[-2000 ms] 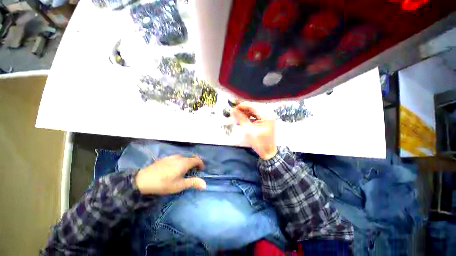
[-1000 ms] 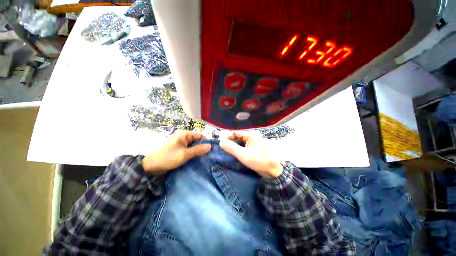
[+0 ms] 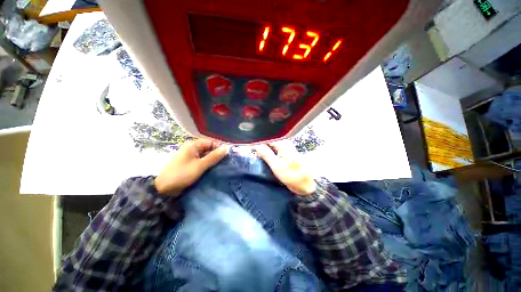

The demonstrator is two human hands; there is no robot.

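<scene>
A faded blue denim garment (image 3: 228, 228) lies over my lap and rises to the table's front edge. My left hand (image 3: 185, 165) pinches the left side of its waistband (image 3: 244, 159). My right hand (image 3: 288, 168) holds the right side. The button attaching machine's white and red head (image 3: 245, 68) hangs over my fingertips; its red counter reads 1731. The dies and any button at the waistband are hidden under it.
Loose metal buttons (image 3: 151, 134) lie left of the head, a smaller dark pile (image 3: 307, 140) right. A small ring (image 3: 105, 100), bags of fasteners (image 3: 97, 37) and a black clip (image 3: 333, 114) are on the table. A cream bin (image 3: 25, 217) stands left, piled denim (image 3: 431, 217) right.
Both hands have kept hold of the garment near the head since a second ago. The waistband has turned to lie flatter under the head. The counter went from 1730 to 1731. The view shifted.
</scene>
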